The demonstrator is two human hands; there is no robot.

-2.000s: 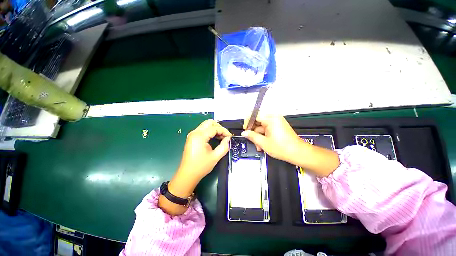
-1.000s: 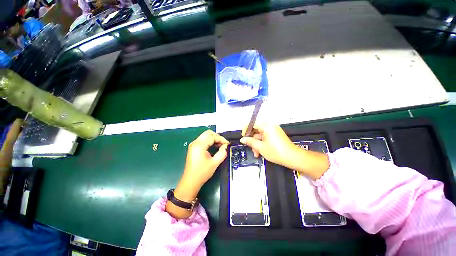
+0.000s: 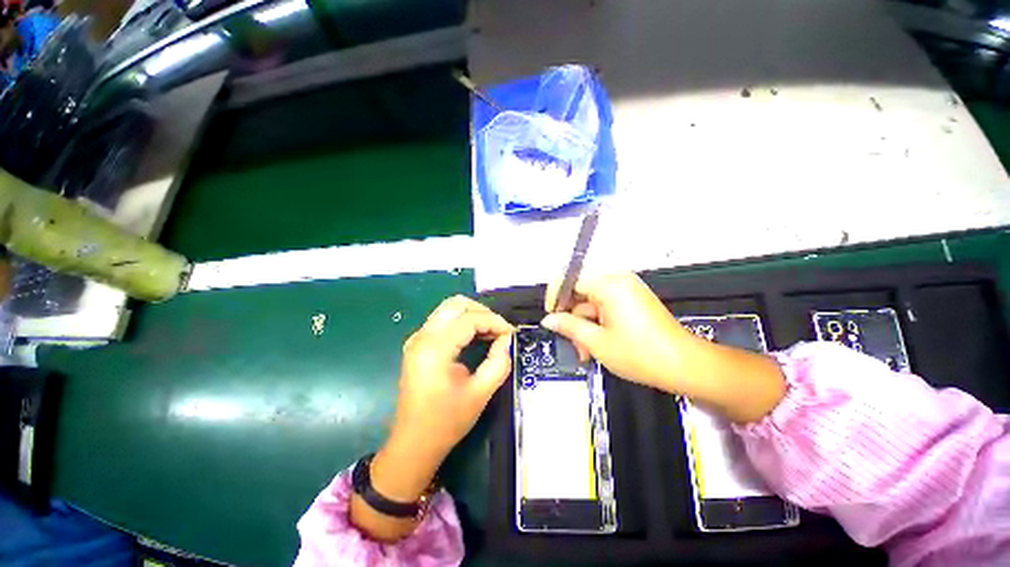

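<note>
A phone housing (image 3: 560, 437) lies in the left pocket of the black tray (image 3: 651, 443), its dark camera end towards the back. My right hand (image 3: 620, 332) holds dark tweezers (image 3: 578, 257) like a pen at the camera end; the tips are hidden by the fingers. My left hand (image 3: 449, 366) is at the top left corner of the same phone, thumb and forefinger nearly together. Whether a tiny part is between them is too small to tell. A second phone (image 3: 720, 454) and a third phone (image 3: 862, 334) lie to the right, partly covered by my right arm.
A blue bin (image 3: 601, 166) with a clear plastic bag (image 3: 532, 166) stands on the pale board (image 3: 797, 177). Tiny rings (image 3: 319, 323) lie on the green surface (image 3: 244, 426). A yellow-green wrapped post (image 3: 94, 244) is at the left. Blue clothing shows at the lower left edge.
The view has shifted between frames. Both hands stay at the camera end of the left phone, with the tweezers still in my right hand. Another person's hand at the left edge is no longer clearly visible.
</note>
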